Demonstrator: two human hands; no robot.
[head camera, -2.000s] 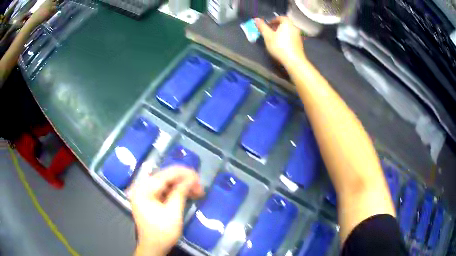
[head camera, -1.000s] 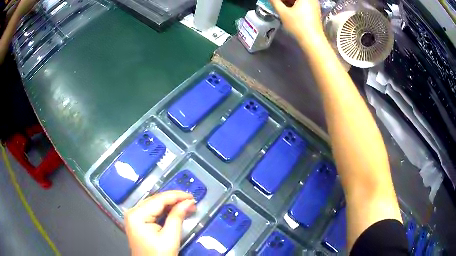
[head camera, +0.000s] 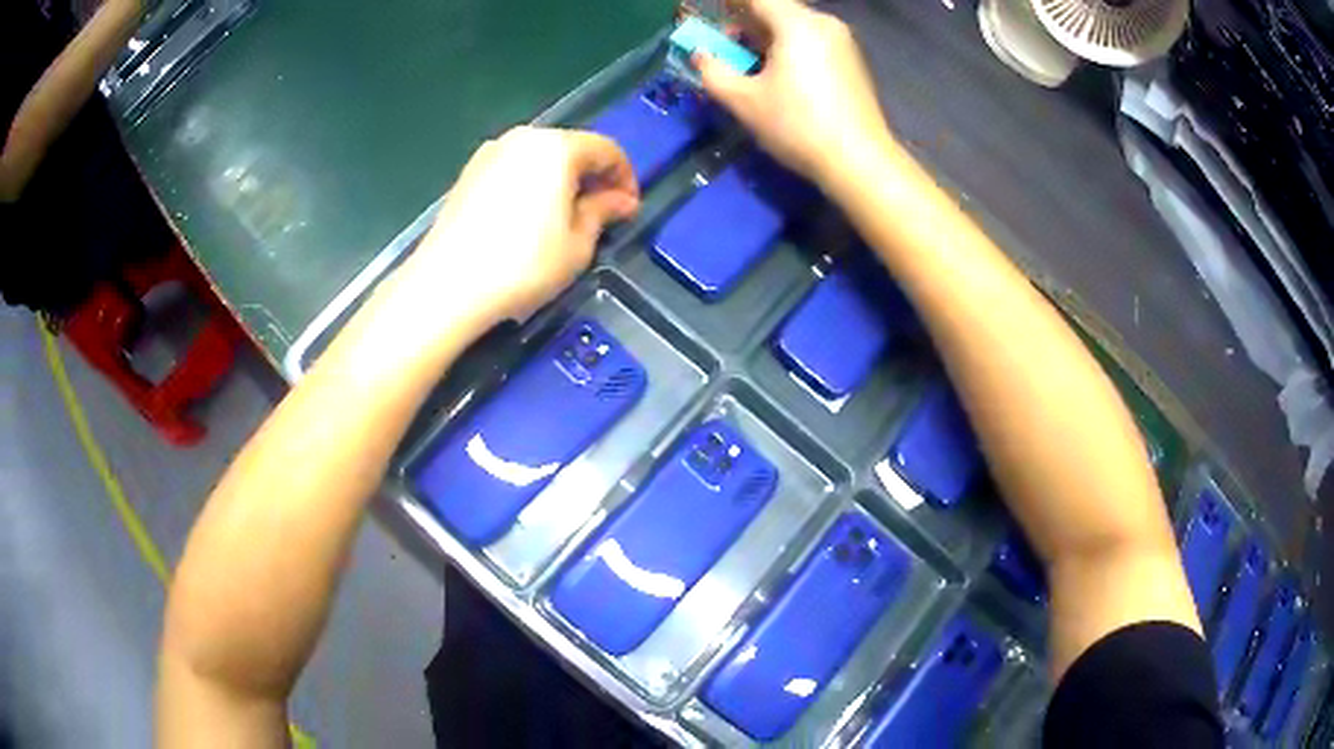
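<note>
My right hand (head camera: 790, 88) holds a teal block (head camera: 713, 46) between its fingers, over the top corner of the clear blister tray (head camera: 702, 344). My left hand (head camera: 534, 212) is above the tray's upper left part, its fingers curled and thumb close to them; I cannot tell if something tiny is pinched there. A blue phone case (head camera: 654, 125) lies between my two hands, partly hidden by the left one. Another blue case (head camera: 720, 227) lies just below my right hand. More blue cases (head camera: 534, 432) lie one to a pocket, camera holes towards the upper right.
A green work surface (head camera: 351, 110) lies beyond the tray. A cream fan (head camera: 1112, 18) stands on the dark bench (head camera: 1010, 161) at upper right. Another person's arm (head camera: 66, 88) shows at upper left, with a red stool (head camera: 161, 351) below. More blue cases (head camera: 1207, 542) lie at far right.
My right hand has come down from the bench to the tray's top corner with the teal block. My left hand has moved up from the near row to the far row. The view has shifted.
</note>
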